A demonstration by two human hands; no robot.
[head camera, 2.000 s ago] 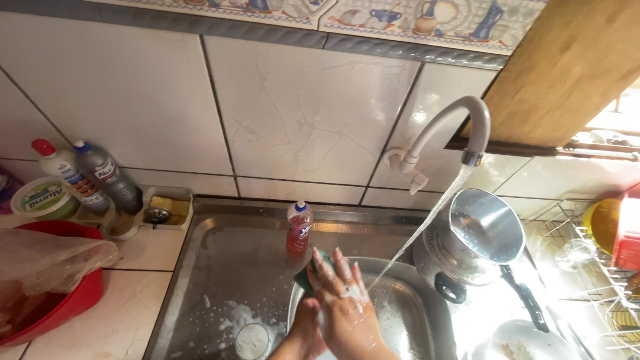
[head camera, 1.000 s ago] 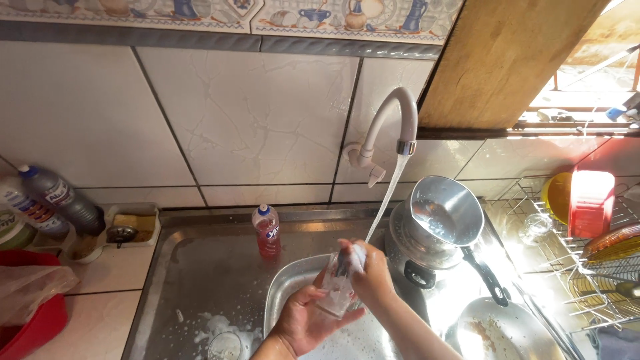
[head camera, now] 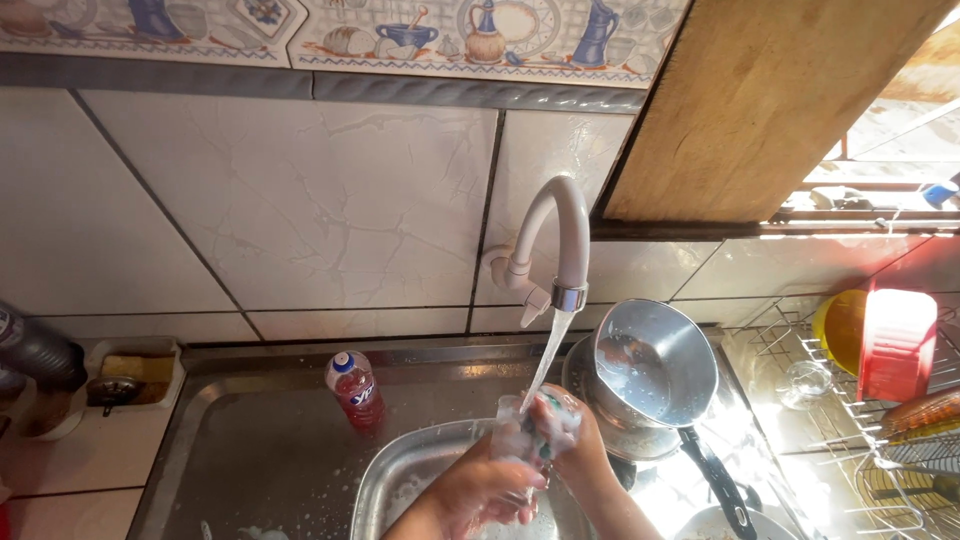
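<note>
Water runs from the white curved faucet [head camera: 570, 247] onto my hands over the steel sink basin [head camera: 397, 454]. My left hand [head camera: 480, 480] holds a clear drinking glass [head camera: 510, 427], tilted, with suds on it. My right hand [head camera: 574, 431] grips a soapy green sponge [head camera: 549, 442] against the glass, with foam over the fingers. Behind the basin, to the left, a bottle of pink dish soap [head camera: 356, 394] with a blue and white cap stands on the steel sink top.
Right of the basin, a saucepan [head camera: 656, 364] with a black handle rests on other metal cookware. A pan [head camera: 739, 525] lies nearer. At far right is a wire dish rack [head camera: 847, 435] with a red container [head camera: 896, 345]. A white tray [head camera: 176, 375] with sponges stands left, beside a dark bottle [head camera: 37, 352].
Two seconds ago my hands were together with the green sponge; one second ago they held the glass. Now the sponge shows at the glass, under the running water.
</note>
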